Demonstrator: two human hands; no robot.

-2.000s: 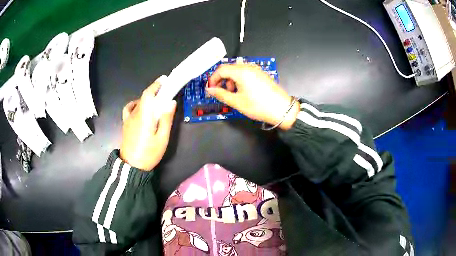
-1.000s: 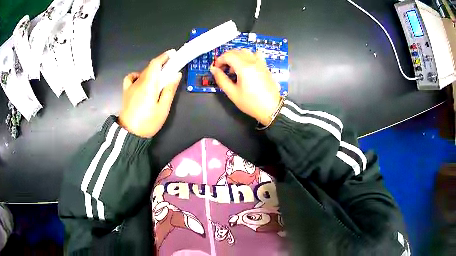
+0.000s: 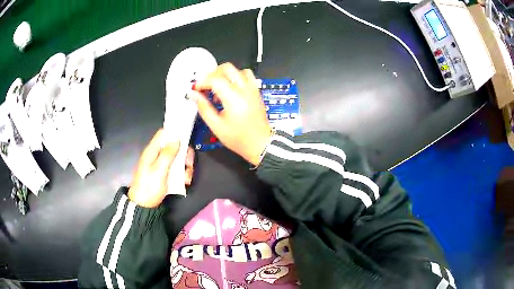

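Note:
A white curved housing half [image 3: 181, 115] stands out over the black bench, its round end up and its cut end toward me. My left hand [image 3: 155, 170] holds it near the cut end. My right hand [image 3: 235, 110] is at the round end, thumb and forefinger pinched on a small red piece [image 3: 194, 86]. Small dark spots show beside the fingertips; I cannot tell what they are. The blue test board [image 3: 283, 104] lies behind and to the right, partly covered by my right hand and the housing.
Several white housing halves [image 3: 79, 121] lie fanned at the left, with a dark wire bundle [image 3: 20, 195] below. A green belt with a white rail [image 3: 143, 28] runs behind, carrying a white piece [image 3: 22, 35]. A light meter [image 3: 445, 48] with a white cable [image 3: 391, 38] stands right, beside cardboard [image 3: 496, 62].
The housing half has turned from slanting edge-on over the board to near upright, its inside facing me. My right hand has moved from the board to its round end.

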